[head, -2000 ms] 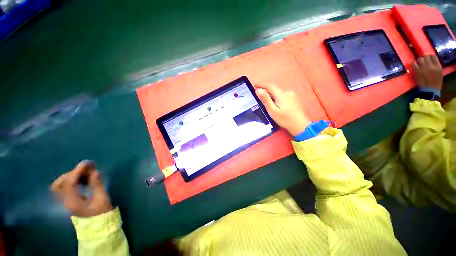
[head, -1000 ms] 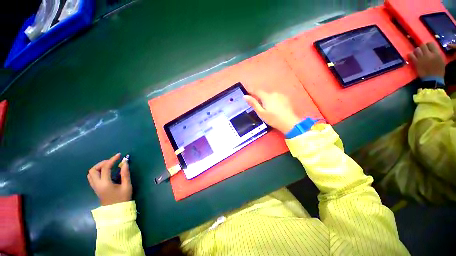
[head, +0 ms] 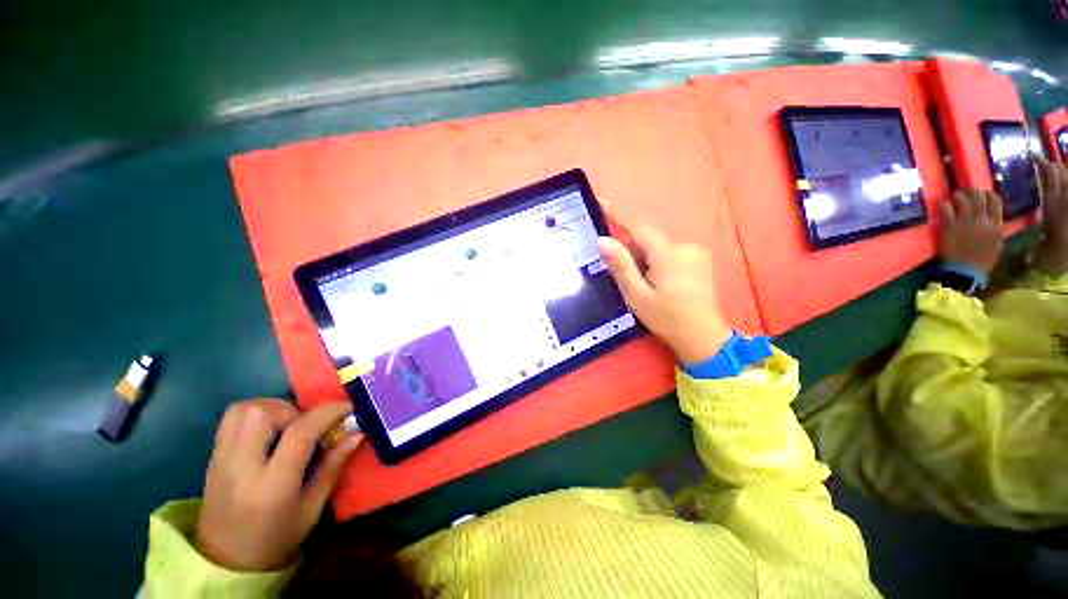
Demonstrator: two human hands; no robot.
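Note:
A tablet (head: 469,310) with a lit white test page lies on a red-orange foam pad (head: 281,217). My right hand (head: 673,287) holds the tablet's right short edge, thumb on the front. My left hand (head: 264,474) pinches a small plug (head: 342,431) at the left short edge, beside the lower left corner. The plug is mostly hidden in my fingertips, so how far it sits in the port cannot be told. A dark test plug (head: 125,398) with a yellow band and pale tip lies loose on the green surface at the left.
A second tablet (head: 855,176) lies on the adjoining red pad to the right, with further tablets beyond it. A neighbouring person's hand (head: 972,234) and yellow-green sleeve are at the right. The shiny green surface (head: 129,269) extends left and behind.
The dark plug that stuck out of the tablet's left edge now lies loose on the green surface. My left hand has moved right to that edge with the small plug. My right hand stays on the tablet.

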